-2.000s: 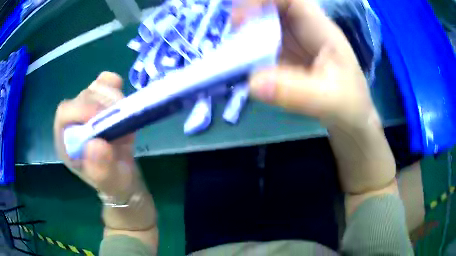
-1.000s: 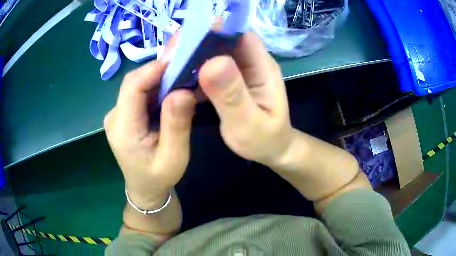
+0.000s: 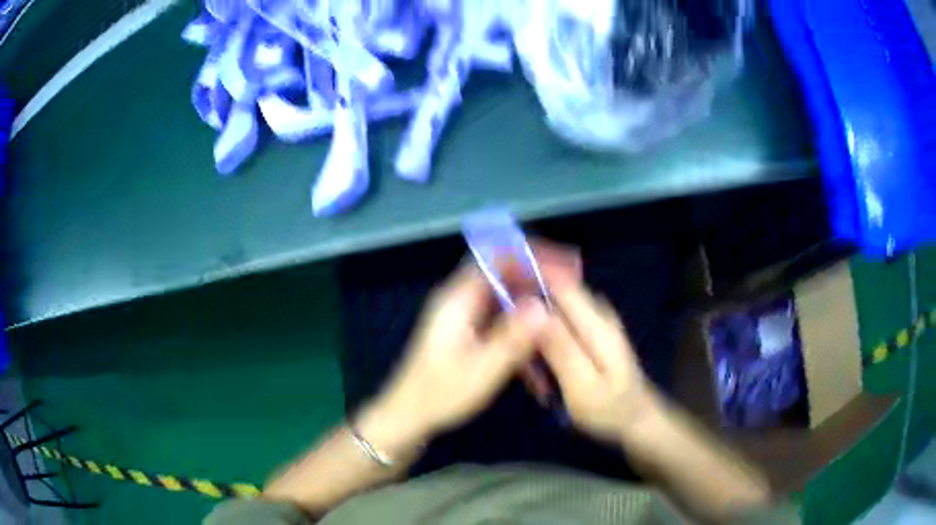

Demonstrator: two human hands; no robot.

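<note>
A pale plastic shell (image 3: pixel 497 240) is held in both hands just off the near edge of the bench, its pale end pointing away from me. My left hand (image 3: pixel 457 349) and my right hand (image 3: pixel 590 354) close around it from either side, fingers and thumbs meeting over it. A dark part shows below the fingers, blurred. More pale shells (image 3: pixel 342 169) lie in a heap on the green bench top. A crinkled clear bag (image 3: pixel 636 118) with black parts lies right of the heap.
A blue plastic tray (image 3: pixel 885 133) stands at the right. The bench edge (image 3: pixel 246 269) curves across in front of me. A brown carton (image 3: pixel 829 344) with purplish contents sits low at the right. Yellow-black tape (image 3: pixel 139 477) and dark metal legs show at the lower left.
Both hands have drawn the piece from over the bench to below its edge. Earlier it was stretched lengthwise between the hands; now they are close together. The view has shifted.
</note>
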